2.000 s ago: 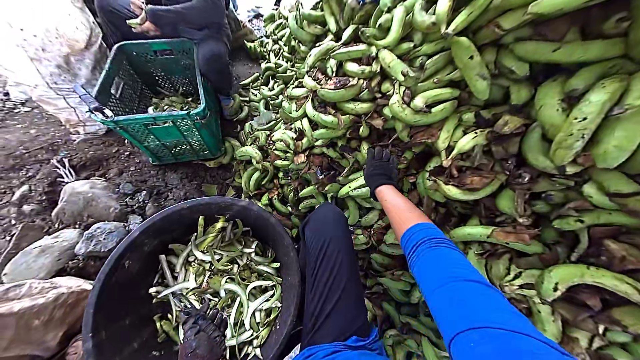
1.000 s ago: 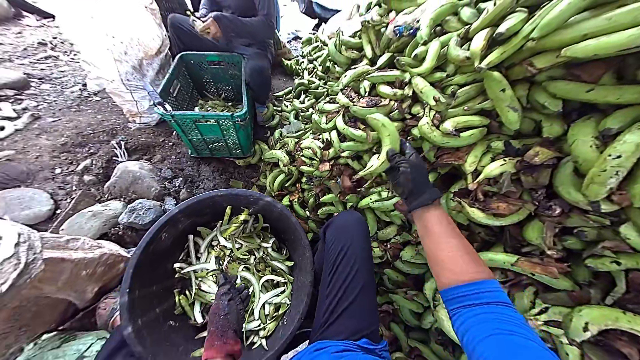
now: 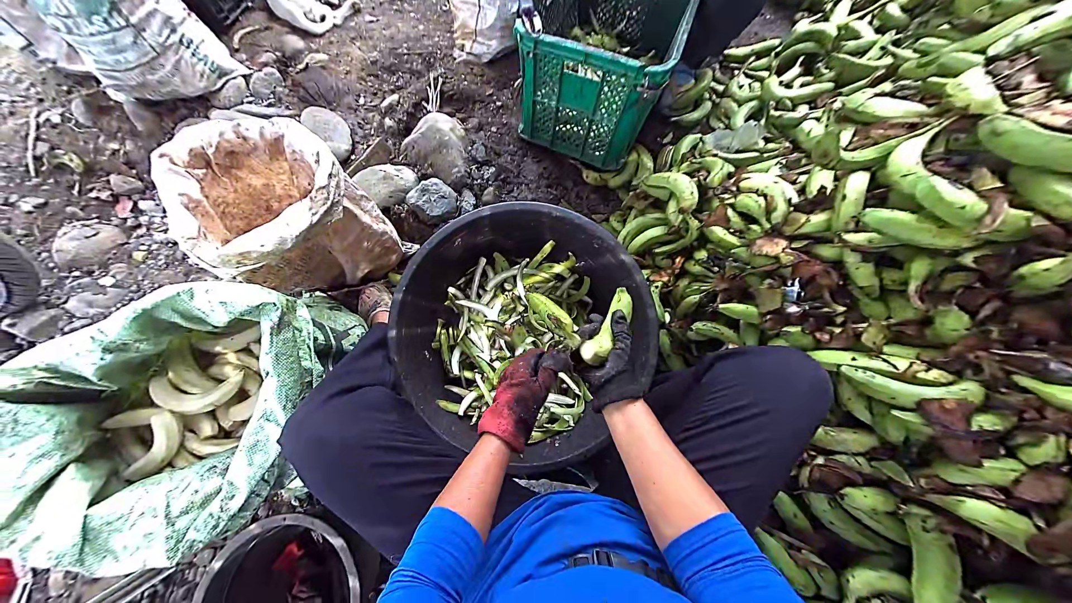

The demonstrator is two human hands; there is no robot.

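Note:
My right hand (image 3: 618, 356), in a black glove, grips a green banana (image 3: 609, 327) upright over the right side of a black tub (image 3: 523, 213). Close beside it is my left hand (image 3: 528, 389) in a red and black glove, fingers curled near the banana's lower end; whether it holds a tool is hidden. Green and white peel strips (image 3: 486, 322) lie in the tub between my knees. At the left, peeled bananas (image 3: 194, 398) lie in an open green and white woven sack (image 3: 276, 335). A large heap of green bananas (image 3: 921, 226) spreads along the right.
A green plastic crate (image 3: 574, 109) stands beyond the tub, with a person's dark-clothed leg by it. A white sack with brown stains (image 3: 335, 230) stands at the left among stones (image 3: 435, 146). A dark bucket (image 3: 343, 544) is at the lower left.
My right hand has come from the heap to the tub with a green banana, which it held up over the heap one second ago. The view has swung left and down.

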